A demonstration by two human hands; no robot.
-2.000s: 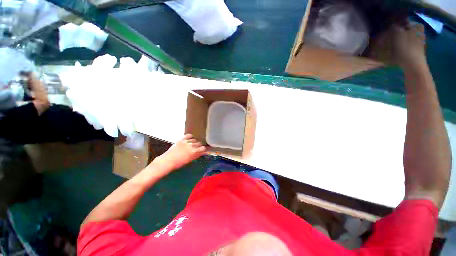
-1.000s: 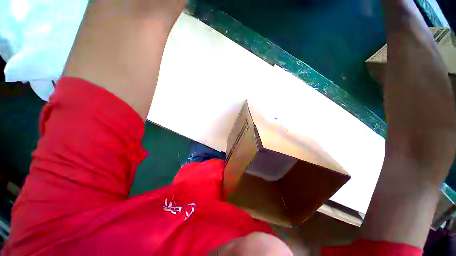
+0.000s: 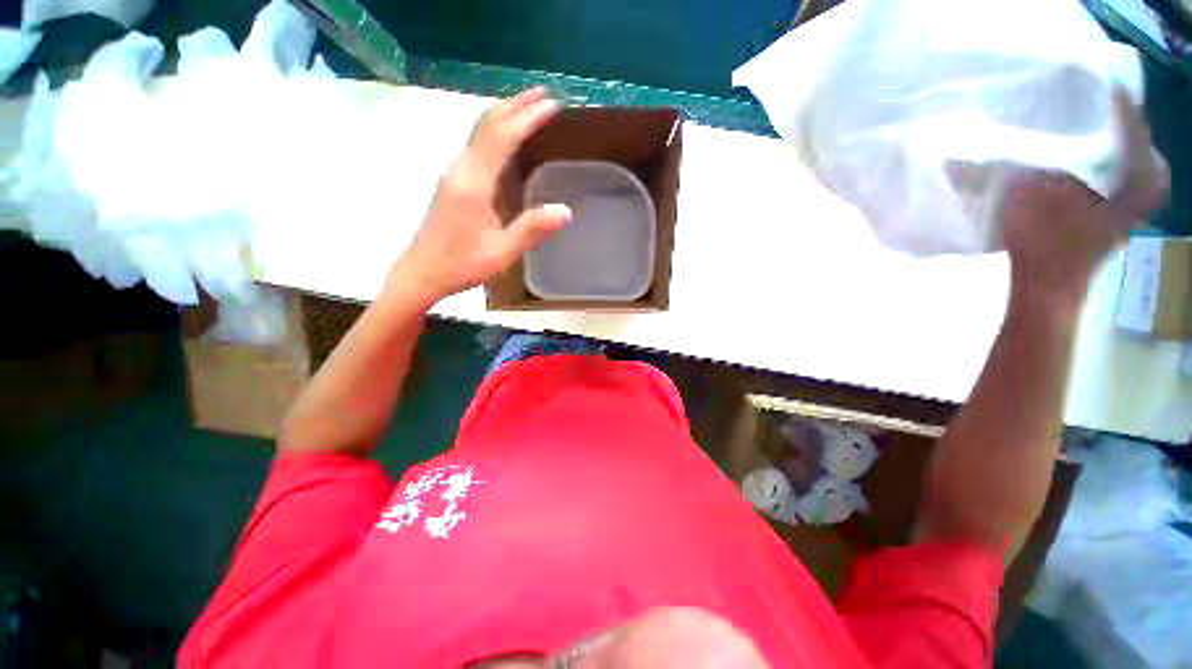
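Note:
An open individual carton (image 3: 660, 216) stands on the cream-white bench with its mouth towards me. A pale rounded-square container (image 3: 588, 242) lies deep inside it. My left hand (image 3: 477, 209) is on the carton's left wall, with the fingers at its far left corner and the thumb over the mouth. My right hand (image 3: 1078, 216) grips the near right side of a bulky white bagged product (image 3: 935, 111), held above the bench to the right of the carton. The bag hides some of the fingers.
Puffy white bagged products (image 3: 157, 157) are heaped at the bench's left end. A green-framed belt (image 3: 628, 59) runs beyond the bench. A bulk parts carton (image 3: 902, 418) with several small white parts sits below the bench edge. Another carton (image 3: 242, 386) is at lower left.
The carton, tilted towards me a second ago, now stands upright on the bench, further left. My left hand is now on it. My right hand now holds a white bagged product.

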